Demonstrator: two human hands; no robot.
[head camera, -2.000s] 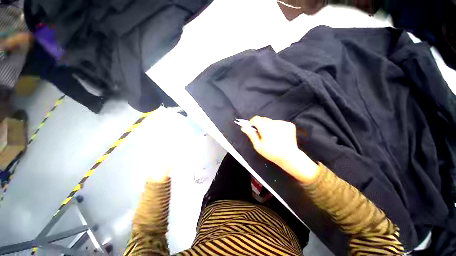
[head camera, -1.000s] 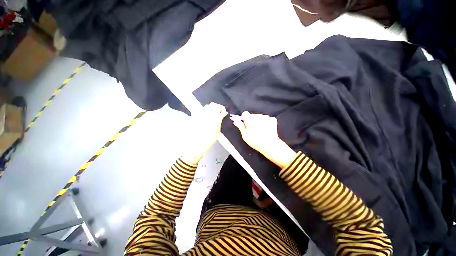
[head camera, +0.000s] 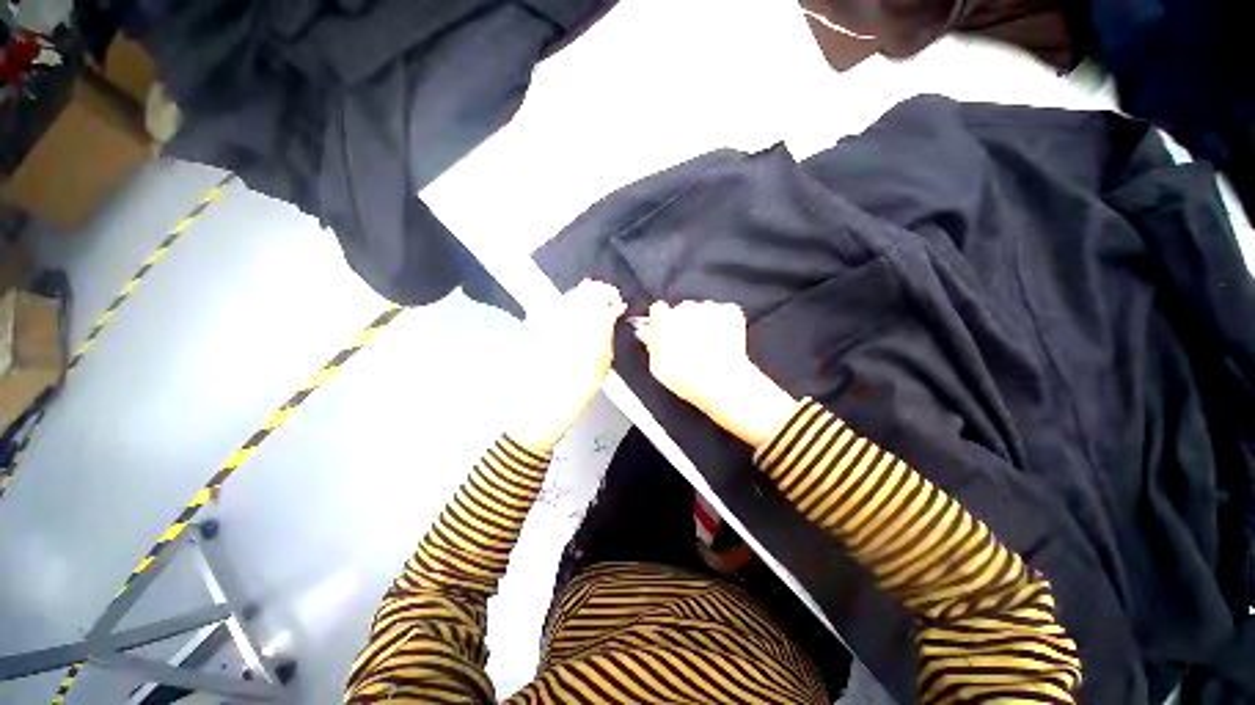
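Observation:
A dark garment (head camera: 950, 317) lies spread over the white table in front of me, its near edge along the table edge. My left hand (head camera: 585, 361) is at that near edge, its fingertips closed on the edge of the cloth. My right hand (head camera: 699, 355) is just to the right, almost touching it, over the same edge. Its fingers are curled, and a small pale tip shows at them, pointing at the left fingertips. The rest of the tool is hidden in the fist. Both hands look overexposed.
The white table (head camera: 509, 165) runs away from me. Dark garments (head camera: 372, 124) heap at the far left and hang over its edge. Brown cloth (head camera: 936, 28) and navy cloth (head camera: 1170, 69) lie at the far right. Cardboard boxes (head camera: 83, 152), floor tape and a metal stand (head camera: 158, 620) are at left.
My left hand has come up from beside the table to the garment edge. My right hand has moved slightly left to meet it, and its fingers have curled in. The view has shifted a little.

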